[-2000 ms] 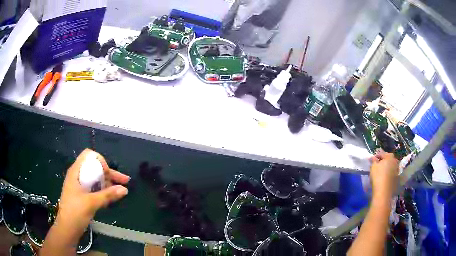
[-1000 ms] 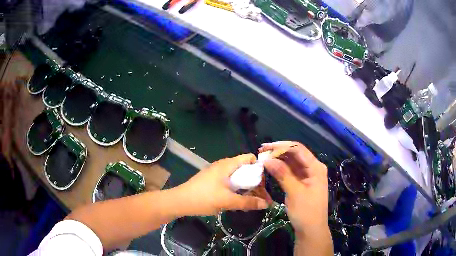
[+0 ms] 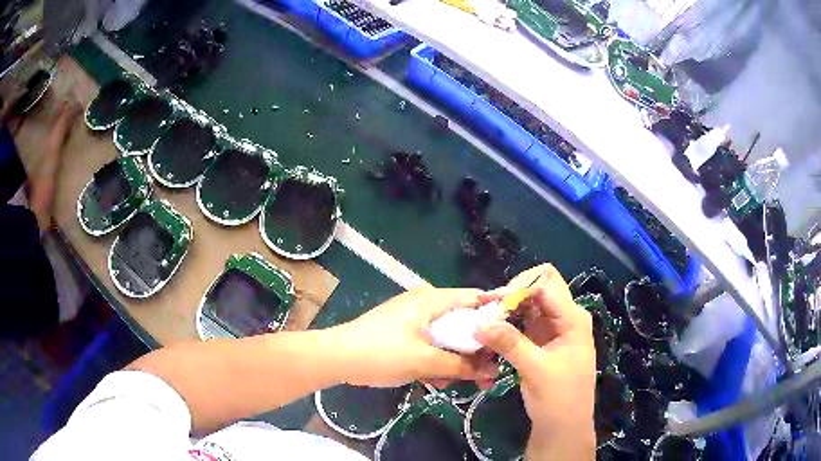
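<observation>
My left hand [image 3: 419, 338] is closed around a small white glue bottle [image 3: 457, 329], held at the lower middle above the housings. The bottle's yellowish tip [image 3: 515, 299] points up and right. My right hand [image 3: 549, 347] meets it from the right, with thumb and fingertips on the tip end and neck. The fingers partly hide the tip. Green-and-black housings with pale rims stand in a row on the left, such as this one [image 3: 302, 214]. More lie beneath my hands, such as this one [image 3: 360, 410], partly covered by my forearm.
A cardboard sheet [image 3: 67, 194] lies under the left housings. Small black parts [image 3: 405, 176] lie in loose heaps on the green bench. Blue bins [image 3: 504, 115] line the white shelf [image 3: 621, 135], which holds housings, a white bottle [image 3: 707, 147] and a clear labelled bottle [image 3: 759, 185]. Another person's arm shows far left.
My hands have come together; earlier my right hand was at the shelf's right end. The yellowish tip now shows clearly between them. The view has swung left and down over the bench.
</observation>
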